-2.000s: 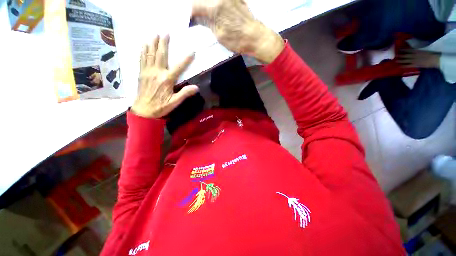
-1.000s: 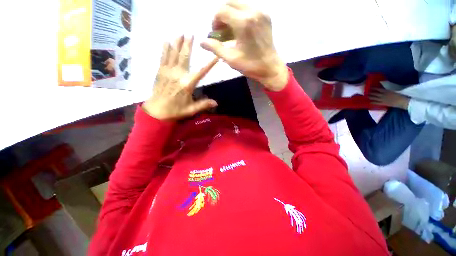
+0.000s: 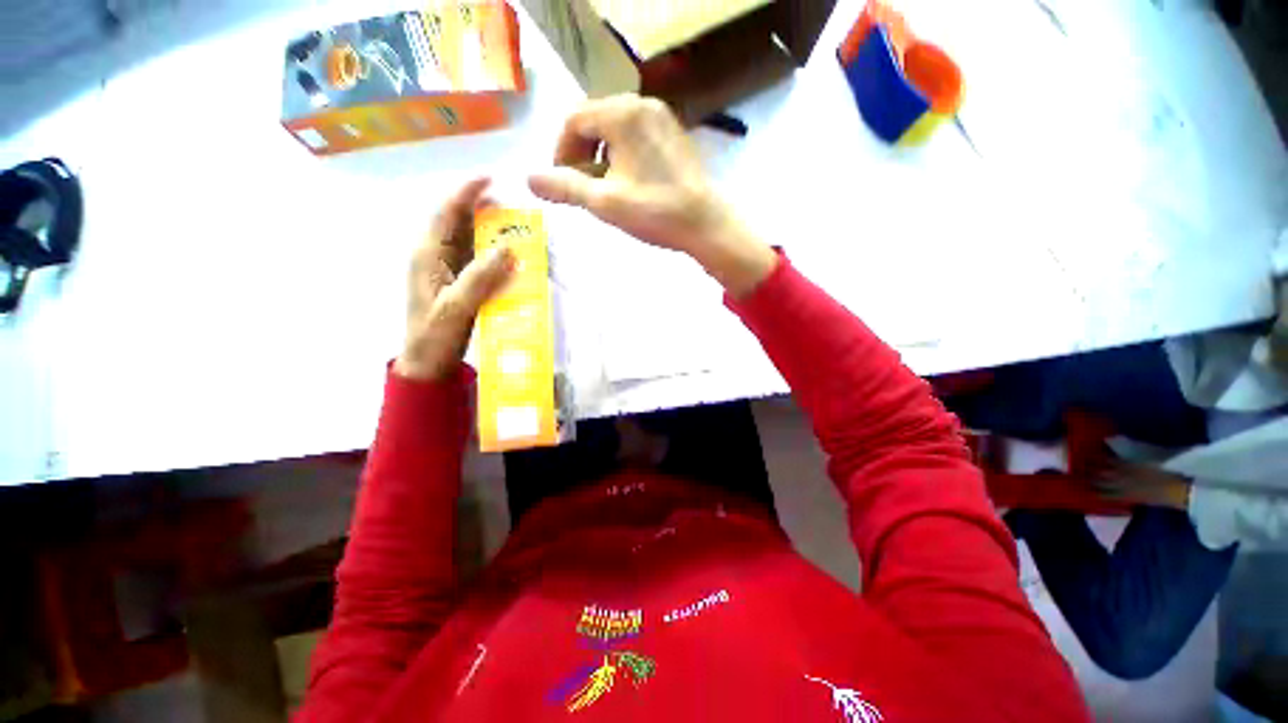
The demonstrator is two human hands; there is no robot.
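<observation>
A retail box with an orange-yellow narrow side (image 3: pixel 514 346) stands out at the table's front edge, its near end at the edge. My left hand (image 3: pixel 455 283) grips its left side near the far end, thumb on the orange face. My right hand (image 3: pixel 636 177) is raised just right of the box's far end, thumb and index finger curled close together. I cannot tell whether a small piece is between those fingertips. A second orange and grey retail box (image 3: pixel 406 78) lies farther back on the left.
An open brown carton (image 3: pixel 678 36) stands at the back, with a short dark stick (image 3: pixel 725 124) before it. A blue and orange tape dispenser (image 3: pixel 901 78) lies right of it. A black strap (image 3: pixel 40 219) lies far left. A seated person's hand (image 3: pixel 1144 483) shows at right.
The view has shifted to show more tabletop. My left hand, earlier spread flat on the table, now holds the box. The dark greenish thing in my right fingers no longer shows.
</observation>
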